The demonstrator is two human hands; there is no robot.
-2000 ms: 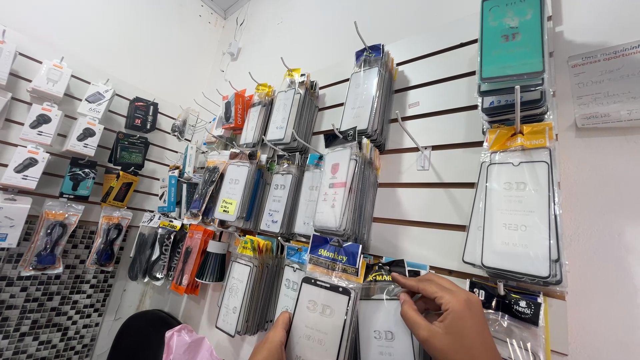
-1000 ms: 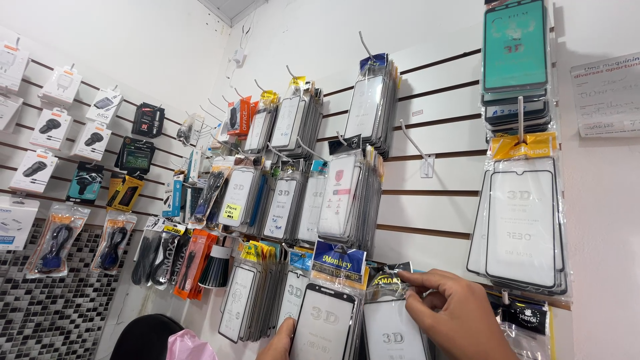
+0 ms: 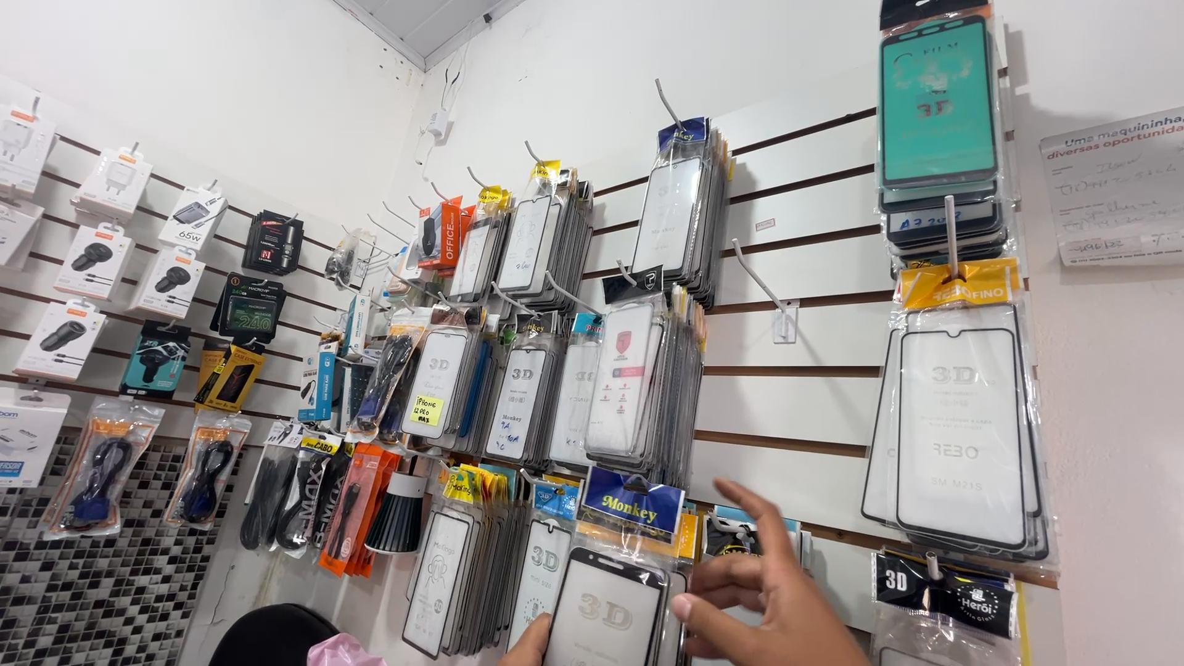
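Observation:
My left hand [image 3: 529, 643] shows only at the bottom edge, its thumb along the left side of a bagged phone screen protector [image 3: 606, 610] with a blue Monkey header card; it holds the pack or packs there. To the right, my right hand [image 3: 763, 592] is raised with its index finger extended and the thumb and fingers apart. It holds nothing that I can see. Behind its fingers are more packs on a hook with a black header card [image 3: 726, 536], partly hidden by the hand.
Screen protector packs [image 3: 638, 388] hang thickly on slatwall hooks above. A bare hook [image 3: 758, 277] juts out at centre right. More protectors [image 3: 962, 425] hang at right. Chargers [image 3: 111, 180] and bagged cables [image 3: 102, 472] hang at left. A black rounded object [image 3: 273, 636] stands below.
My right hand has come away from the black-carded pack that it was touching, and its fingers have spread. My left hand still holds the Monkey pack.

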